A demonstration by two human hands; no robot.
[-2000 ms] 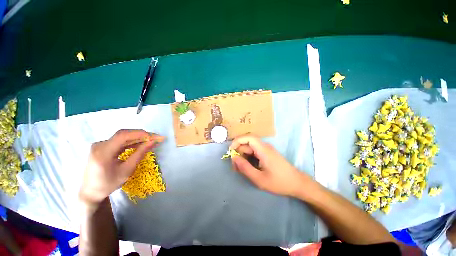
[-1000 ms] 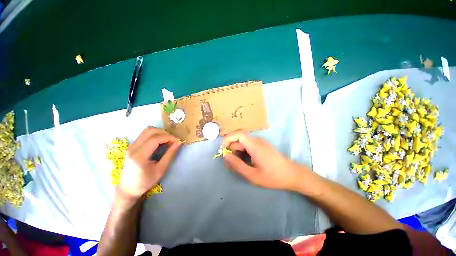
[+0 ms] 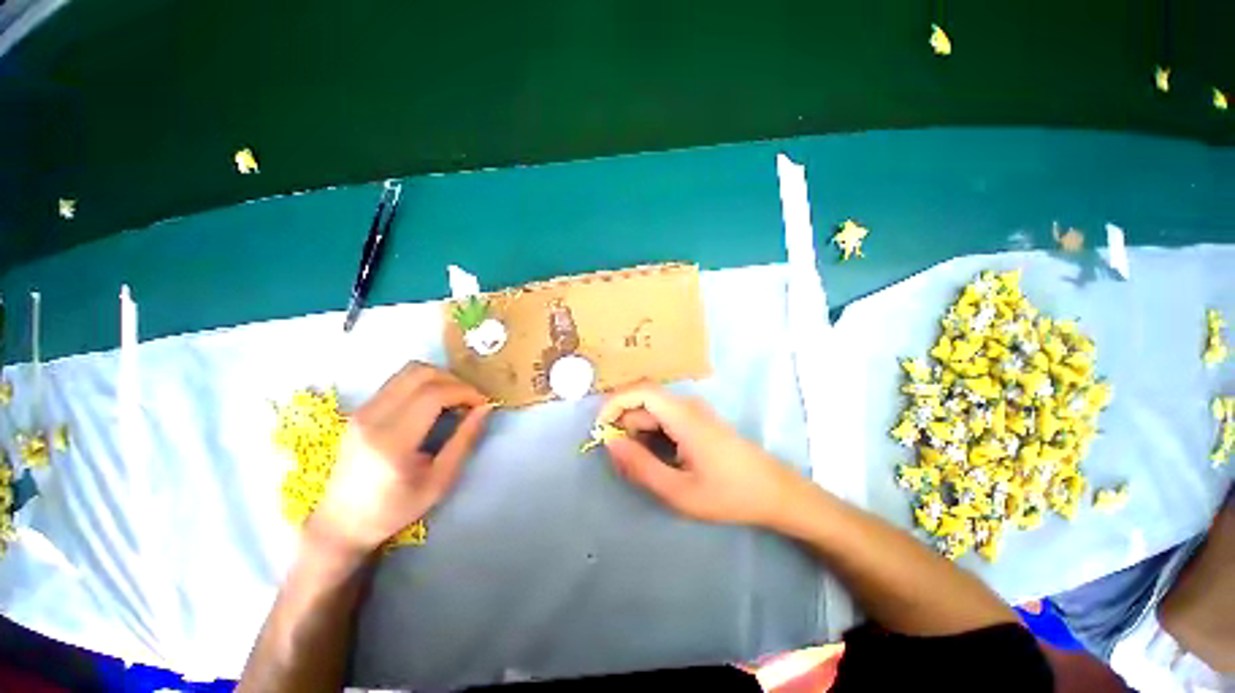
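My right hand (image 3: 691,454) pinches a yellow-and-white figure body (image 3: 600,436) just below the white disc (image 3: 572,378) on the cardboard pad (image 3: 650,325). My left hand (image 3: 406,454) holds a tiny yellow piece (image 3: 489,404) between thumb and fingertip at the pad's lower left edge. The two held pieces are apart. A pile of small yellow parts (image 3: 309,440) lies left of and partly under my left hand. A large pile of figure bodies (image 3: 1002,413) lies at the right.
Black tweezers (image 3: 371,257) and a single star-shaped figure (image 3: 849,240) lie on the teal edge. A white holder with a green tip (image 3: 485,336) is on the pad. Several figures sit on the dark green belt (image 3: 610,81). Another person's arm (image 3: 1203,596) shows at the lower right.
My left hand has moved right from over the small-parts pile towards the pad, with its piece. My right hand still holds the body. The camera view has shifted; figures on the belt have changed position.
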